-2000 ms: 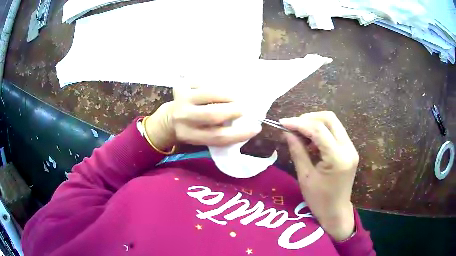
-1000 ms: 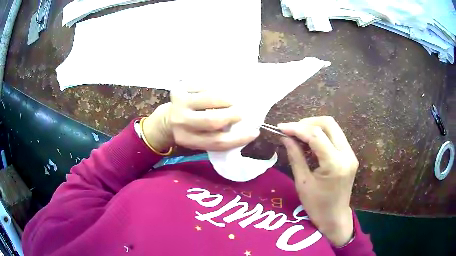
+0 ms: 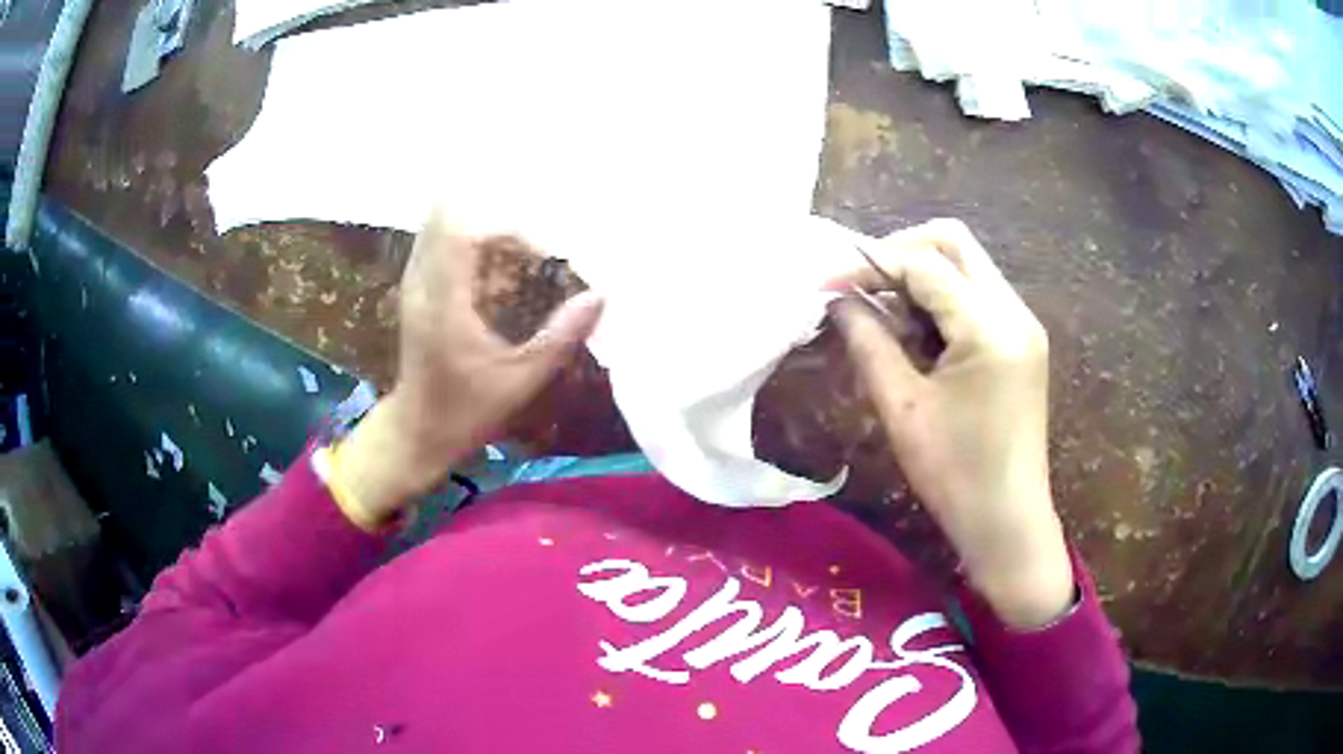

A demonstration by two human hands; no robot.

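Note:
A white cloth panel (image 3: 692, 354) hangs over the table's near edge in front of me, its curved lower end against my sweater. It merges with the bright white panels (image 3: 530, 118) behind it. My left hand (image 3: 479, 332) is slightly blurred, at the cloth's left side. Its thumb and fingers are apart, with the thumb tip beside the cloth's edge. My right hand (image 3: 950, 354) is at the cloth's right edge and holds thin metallic tweezers (image 3: 873, 265) in its fingertips. Whether its fingertips also pinch the cloth is unclear.
A ragged white pile (image 3: 1119, 59) lies at the far right of the brown table (image 3: 1164, 295). A dark slim object (image 3: 1309, 401) and a pale flat ring (image 3: 1318, 525) lie at the right. A silvery metal piece (image 3: 155, 41) is at the far left.
My left hand has let go of the bunched cloth and moved left, its fingers spread. My right hand has moved up with the tweezers. The cloth's right part has dropped and folded inward.

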